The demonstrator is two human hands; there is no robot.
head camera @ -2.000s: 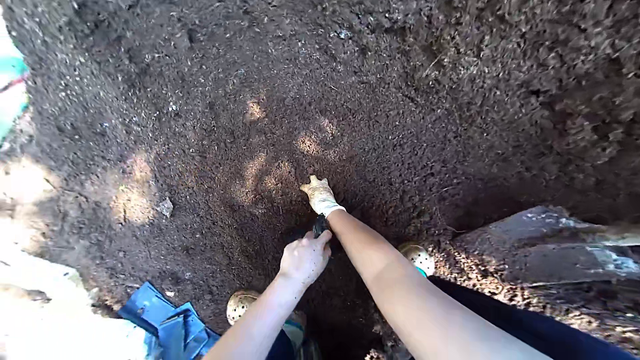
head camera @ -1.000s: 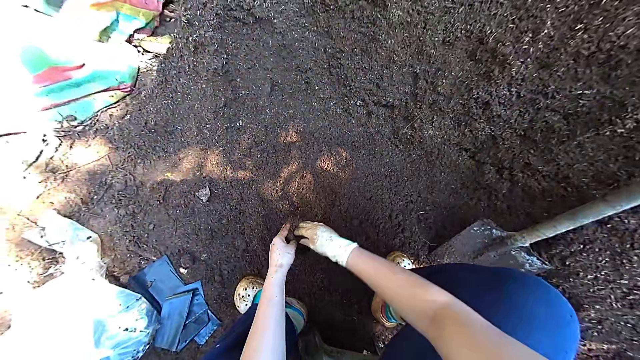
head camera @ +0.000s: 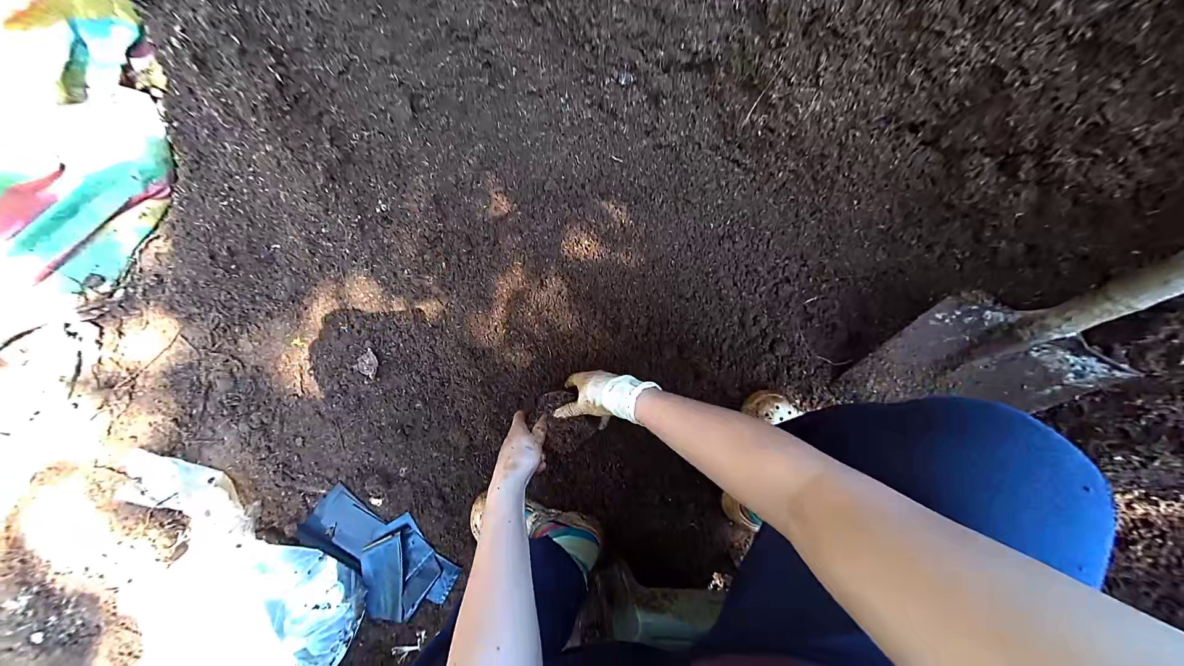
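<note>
My left hand [head camera: 521, 449], bare and soiled, reaches in near my feet, its fingertips closed on the near left edge of a small dark bag [head camera: 558, 403]. At the bag's right side is my right hand [head camera: 597, 396], in a pale, soil-stained glove, its thumb and fingers around the edge. The bag is low against the dark loose soil [head camera: 444, 268] and blends into it, so its lower part and contents cannot be made out.
Flat dark plastic bags [head camera: 398, 560] lie at the lower left beside clear plastic sheeting [head camera: 310, 592]. A colourful sack [head camera: 102, 213] is at the upper left. A shovel blade [head camera: 962, 356] with a wooden handle [head camera: 1124, 296] rests right of my feet. A dry leaf [head camera: 367, 363] lies on the soil.
My gloved hand reached forward over the soil two seconds ago; it is now back beside my left hand at the small bag. The view has shifted.
</note>
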